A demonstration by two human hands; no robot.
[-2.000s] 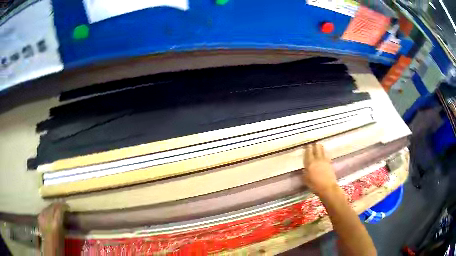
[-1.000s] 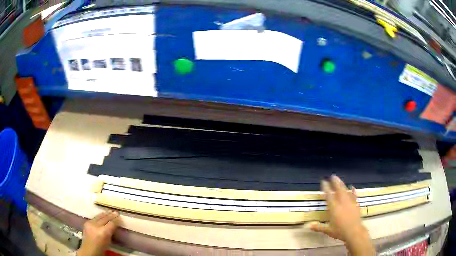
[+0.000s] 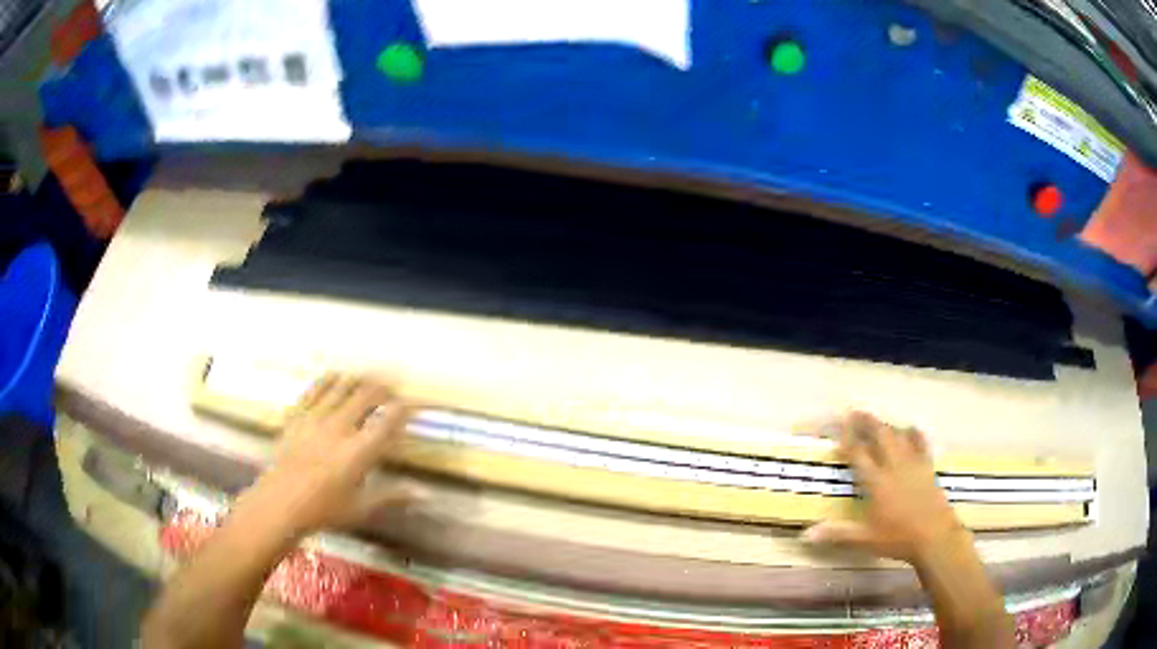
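The steel-rule die (image 3: 634,464), a long pale board with thin parallel blade lines, lies along the front of the cream board. My left hand (image 3: 336,450) lies over its left part, blurred, fingers over the top face. My right hand (image 3: 884,482) spans its right part, with the fingers at the far edge and the thumb at the near edge. The black strip stack (image 3: 660,260) lies behind the die, with bare cream board (image 3: 140,304) between them. Both hands are bare.
The blue beam (image 3: 609,114) runs across the back with green buttons (image 3: 402,62), a red button (image 3: 1047,199) and papers. A brown strip (image 3: 596,567) and the red ledge (image 3: 508,619) run along the front. A blue bin (image 3: 28,323) stands at the left.
The die has moved away from the strip stack, toward the front edge. My left hand has moved from the front edge onto the die. My right hand stays on the die.
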